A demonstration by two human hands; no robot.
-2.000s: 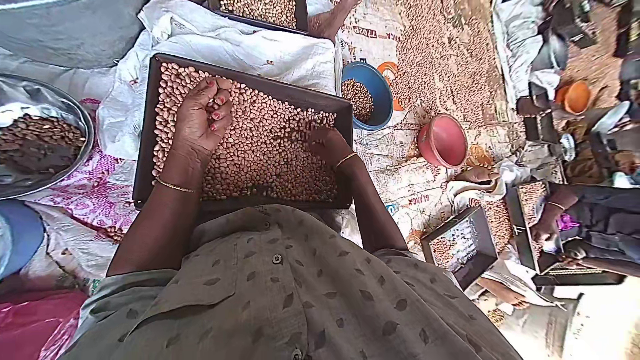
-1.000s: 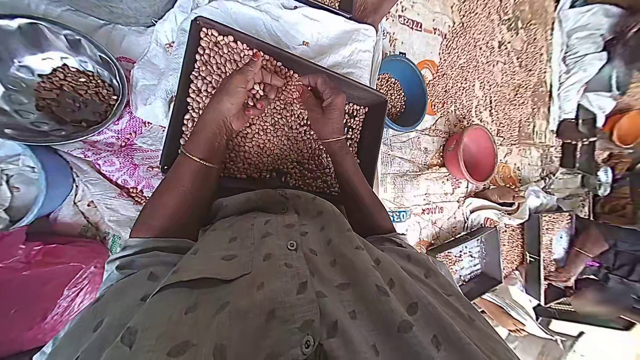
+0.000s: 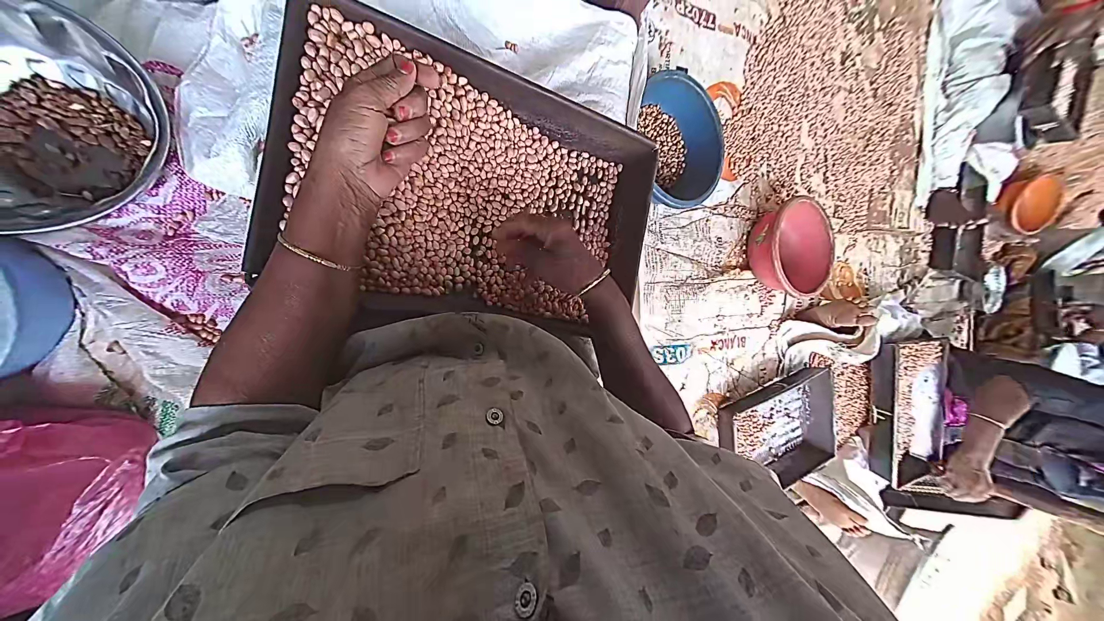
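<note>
A black rectangular tray point(image 3: 561, 112) lies before me, covered with pinkish-brown shelled nuts point(image 3: 483, 147) that look like peanuts. Over its left part is my left hand point(image 3: 379, 121), fingers curled toward the palm; whether nuts are inside cannot be seen. My right hand point(image 3: 552, 250) is low over the nuts at the right part of the tray, its fingertips bent down at the nuts and partly blurred. A small dark gap in the layer shows beside those fingers. Each wrist wears a thin bangle.
Left of the tray are a steel bowl point(image 3: 155, 164) with dark nuts and a blue tub point(image 3: 34, 302). To the right stand a blue bowl point(image 3: 711, 129) holding nuts and a red bowl point(image 3: 776, 250). A co-worker's hand point(image 3: 970, 474) is at another tray point(image 3: 884, 414), far right.
My right hand has moved away from my left hand, down to the nuts at the tray's right part. The left hand's fingers are curled more tightly than one second ago.
</note>
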